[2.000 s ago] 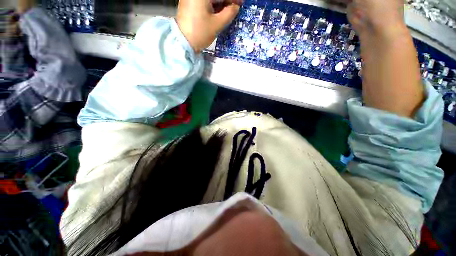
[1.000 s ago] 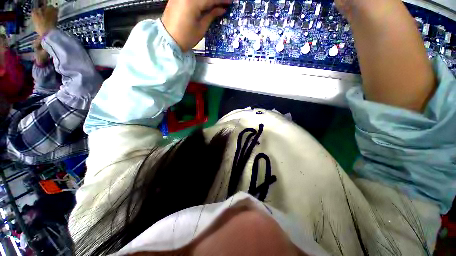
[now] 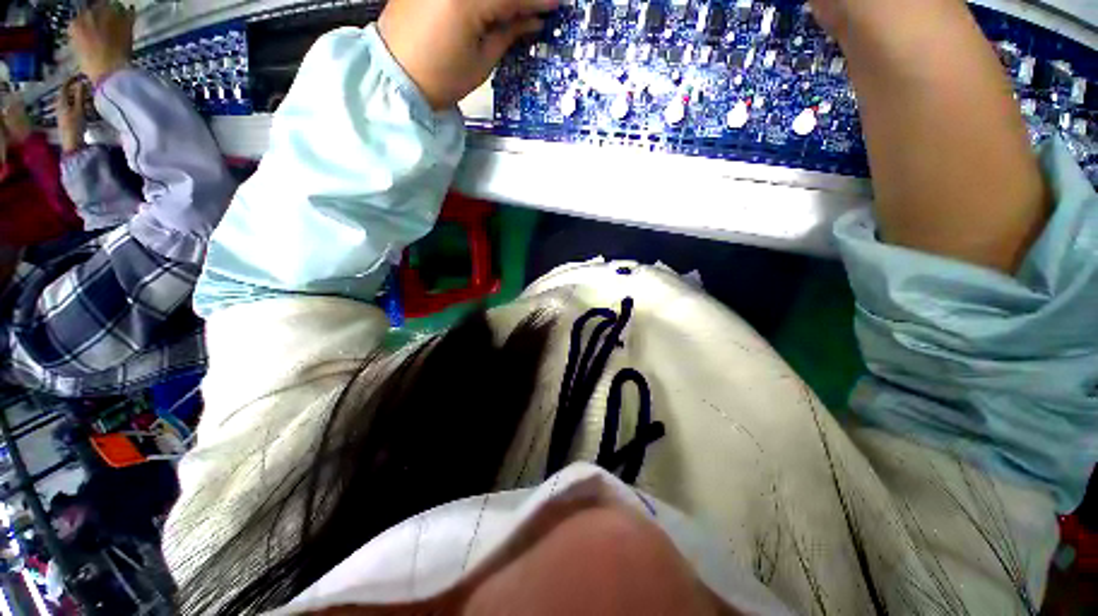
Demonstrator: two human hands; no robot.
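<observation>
A long blue circuit board panel (image 3: pixel 710 90) lies along the line at the top, crowded with silvery parts. Round whitish discs (image 3: pixel 804 122) stand in a row near its near edge. My left hand (image 3: pixel 464 42) is bare, at the top edge over the panel's left end, with fingers bent; its fingertips are partly cut off, and no held part can be made out. My right hand is cut off by the top edge; only the wrist and forearm show, over the panel's right part.
A white metal rail (image 3: pixel 650 190) runs below the panel, nearest my body. A red stool (image 3: pixel 464 259) stands on the green floor below. At the left, a co-worker in a lilac sleeve (image 3: pixel 169 144) and plaid garment works at another board (image 3: pixel 199 63).
The view has shifted since two seconds ago, showing more of the co-worker. My left hand has moved slightly left over the last second. My right forearm has hardly moved in that second.
</observation>
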